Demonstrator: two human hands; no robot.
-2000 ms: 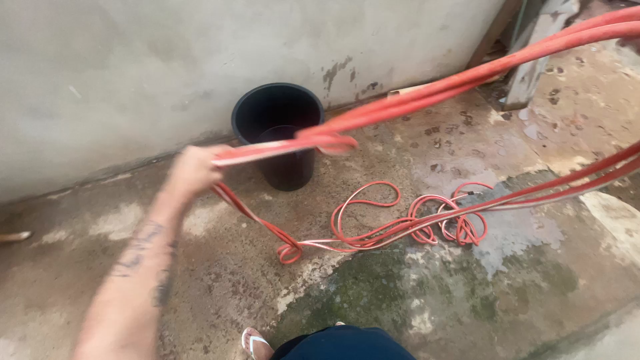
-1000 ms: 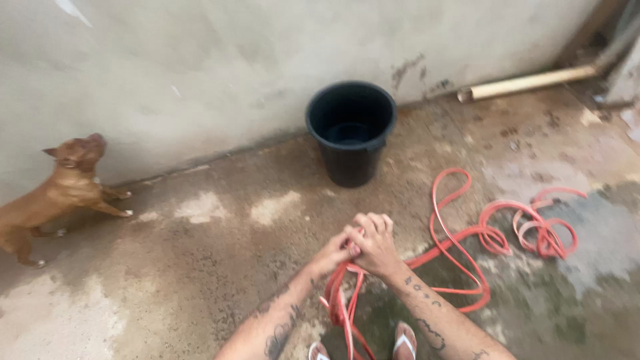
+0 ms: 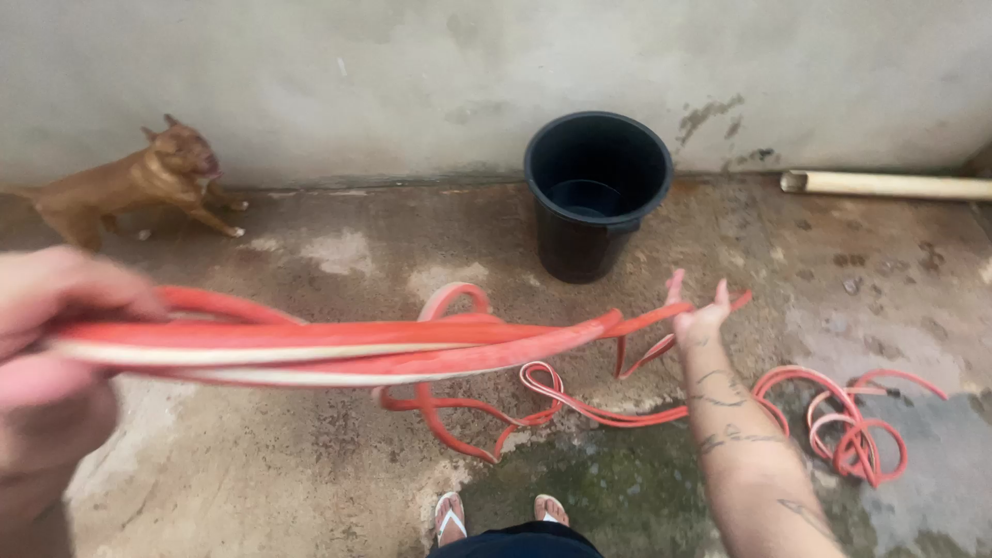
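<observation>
My left hand (image 3: 70, 333), blurred and close to the camera at the left edge, grips several strands of a red hose with a pale stripe (image 3: 325, 341). The strands stretch across the view towards my right hand (image 3: 697, 310), whose thumb and finger are spread apart, with one strand lying across the palm. Below, more of the same hose hangs in loops, and part of it lies tangled on the wet floor at the right. Beyond my hands a dark plastic bucket (image 3: 581, 248) stands upright near the wall.
A brown dog (image 3: 132, 186) stands by the wall at the left. A pale pipe (image 3: 891, 185) lies along the foot of the wall (image 3: 434, 85) at the right. My feet in white flip-flops are on the stained concrete floor (image 3: 256, 449), partly green and wet.
My hands were together above the floor a second ago; now they are far apart, with hose strands stretched between them. The dog is still at the left by the wall.
</observation>
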